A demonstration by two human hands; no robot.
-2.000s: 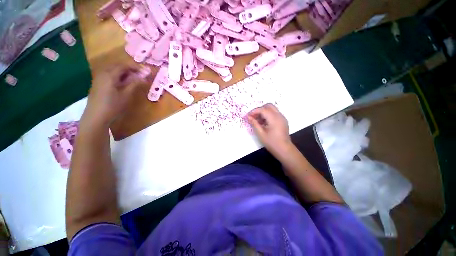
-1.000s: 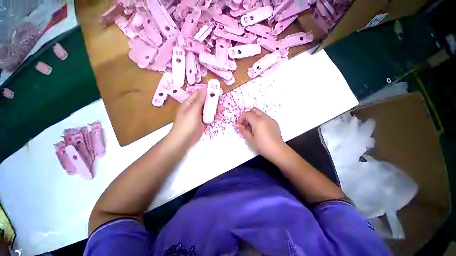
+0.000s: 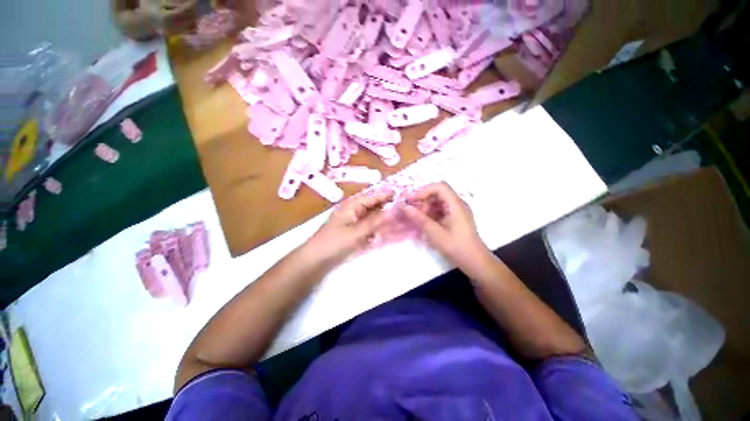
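Note:
My left hand [image 3: 356,224] and my right hand [image 3: 444,222] are close together over the white sheet [image 3: 526,173]. A pink part [image 3: 400,205], blurred and mostly hidden by the fingers, is between them. The left fingers hold it; the right fingertips are at it, and I cannot tell if they grip it. Tiny pink bits [image 3: 428,174] lie scattered on the sheet around the hands. The main pile of pink parts [image 3: 374,78] lies on the brown board [image 3: 247,193] beyond the hands.
A set-aside bunch [image 3: 174,261] lies on the white surface at left. Placed pink parts [image 3: 106,153] stand spaced on the green strip. A cardboard box [image 3: 687,222] with white plastic bags [image 3: 633,321] is at right. Another person's hands [image 3: 152,10] show at top left. A yellow item [image 3: 26,370] is far left.
My left hand went from the board's left side to the middle, picking up a part that showed upright a second ago. Both hands are now together at it. The view has shifted, showing more at left.

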